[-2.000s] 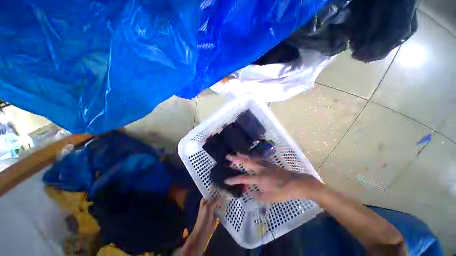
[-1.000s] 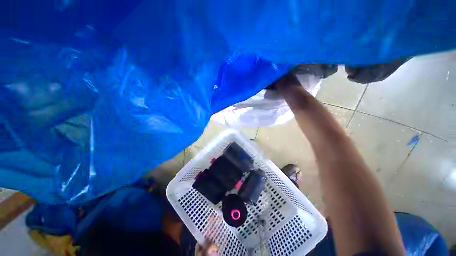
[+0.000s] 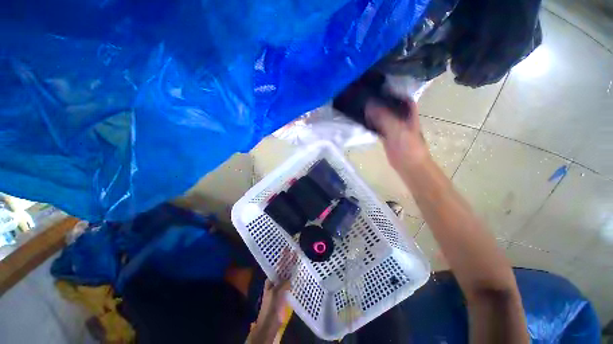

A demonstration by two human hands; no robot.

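Note:
A white perforated plastic basket (image 3: pixel 396 269) is held tilted in front of me. Several black rolls (image 3: pixel 306 197) lie in its upper part, one with a pink ring at its core. My left hand (image 3: pixel 279 292) grips the basket's lower left rim. My right hand (image 3: pixel 396 131) is above and beyond the basket, blurred, closed on a dark item (image 3: pixel 359 101) at the white plastic bag (image 3: pixel 336 131). The item's exact shape is unclear.
A large shiny blue plastic sheet (image 3: pixel 168 87) hangs across the upper left. Black plastic (image 3: pixel 494 44) is at the top right, over the tiled floor (image 3: pixel 517 127). Blue and dark cloth (image 3: pixel 161 252) and a yellow cloth heap (image 3: pixel 104 312) lie at the lower left.
My right hand was over the basket, then reached into the white bag behind the blue sheet; now it shows again with a dark item. The rolls in the basket look the same as one second ago.

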